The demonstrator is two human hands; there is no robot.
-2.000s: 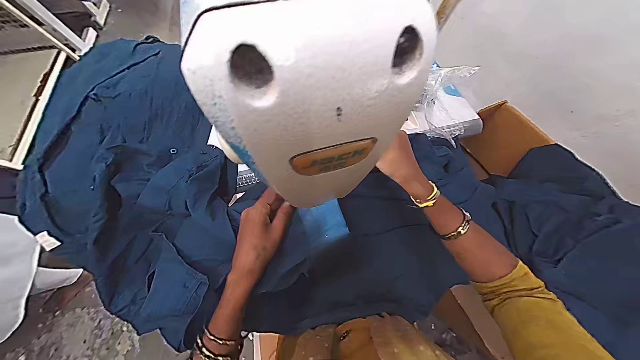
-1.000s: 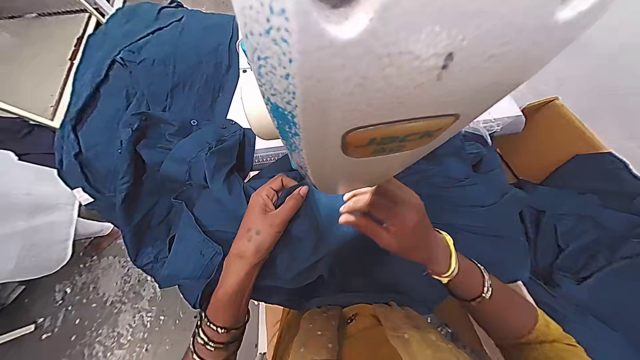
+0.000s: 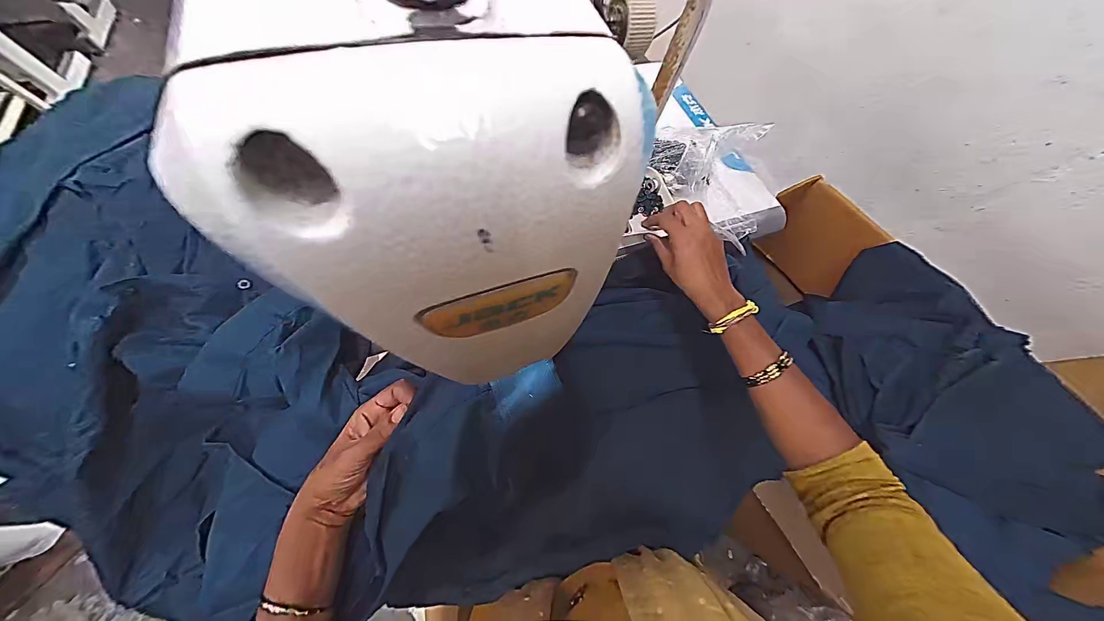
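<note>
A white Jack sewing machine head (image 3: 397,190) fills the upper middle and hides the stitching area beneath it. Dark blue fabric (image 3: 630,431) with a button on its left part spreads under the machine and to both sides. My left hand (image 3: 366,448) pinches a fold of this fabric just left of the machine's lower tip. Right of the machine, my right hand (image 3: 690,250) reaches to a pile of small dark buttons (image 3: 649,198), thumb and forefinger close together at its edge; whether a button is between them I cannot tell.
A clear plastic bag (image 3: 711,159) lies on a white and blue box (image 3: 759,203) behind my right hand. An open cardboard box (image 3: 819,233) stands to the right, with blue fabric draped over it. A pale wall (image 3: 906,129) rises behind. White metal frames (image 3: 43,69) are at the far left.
My right hand has moved from the fabric at the machine's tip out to the buttons on the right. My left hand stays at the fabric left of the machine. The view has shifted.
</note>
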